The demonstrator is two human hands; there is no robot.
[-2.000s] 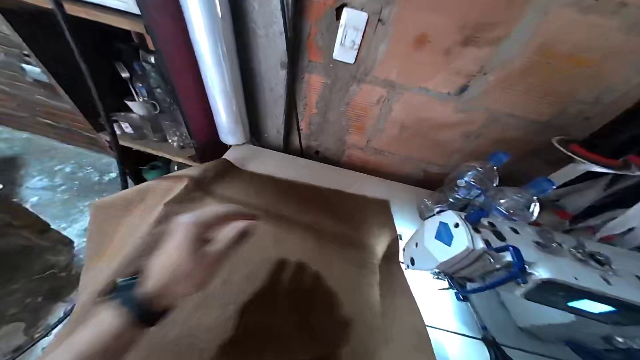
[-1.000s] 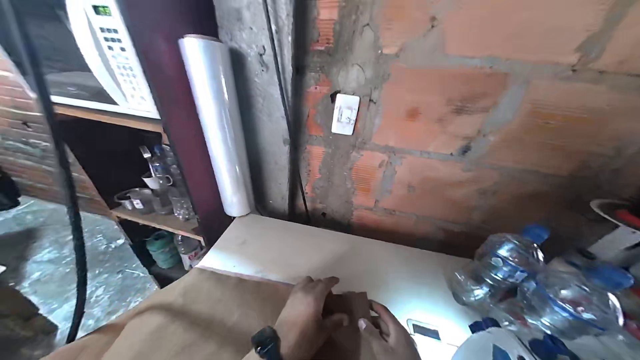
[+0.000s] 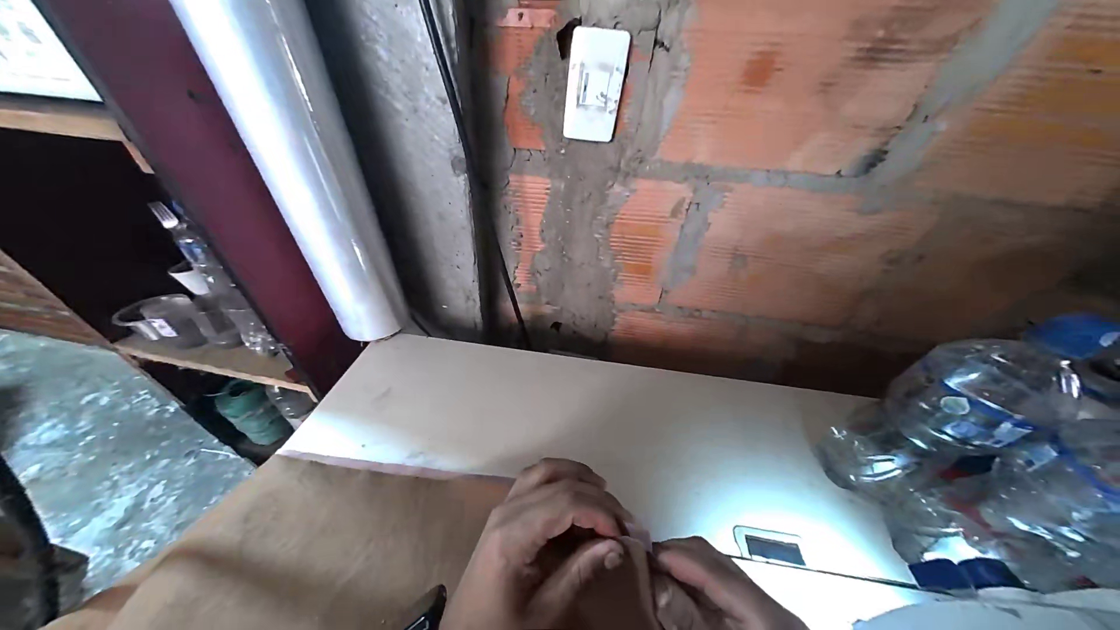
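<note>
Brown fabric (image 3: 350, 534) lies over the near left part of the white tabletop (image 3: 525, 394). At the bottom centre, my left hand (image 3: 551, 551) pinches the fabric's edge between thumb and fingers, with a dark wristband at its wrist. Just to its right, my right hand (image 3: 717, 586) grips the same edge, its fingertips close to the left ones. A thin pale strip shows along the fabric's far edge and between the hands. The fabric below the hands runs out of view.
Clear plastic bottles (image 3: 989, 411) stand at the right, by part of a white machine (image 3: 989, 608). A roll of clear film (image 3: 297, 166) leans at the back left beside a shelf (image 3: 210, 359) with plastic cups. A brick wall (image 3: 770, 245) borders the table; a rectangular cutout (image 3: 774, 549) lies right of my hands.
Two seconds ago my left hand was over the spread fabric; now both hands hold its edge. Since one second ago they have stayed together on it. The view has shifted.
</note>
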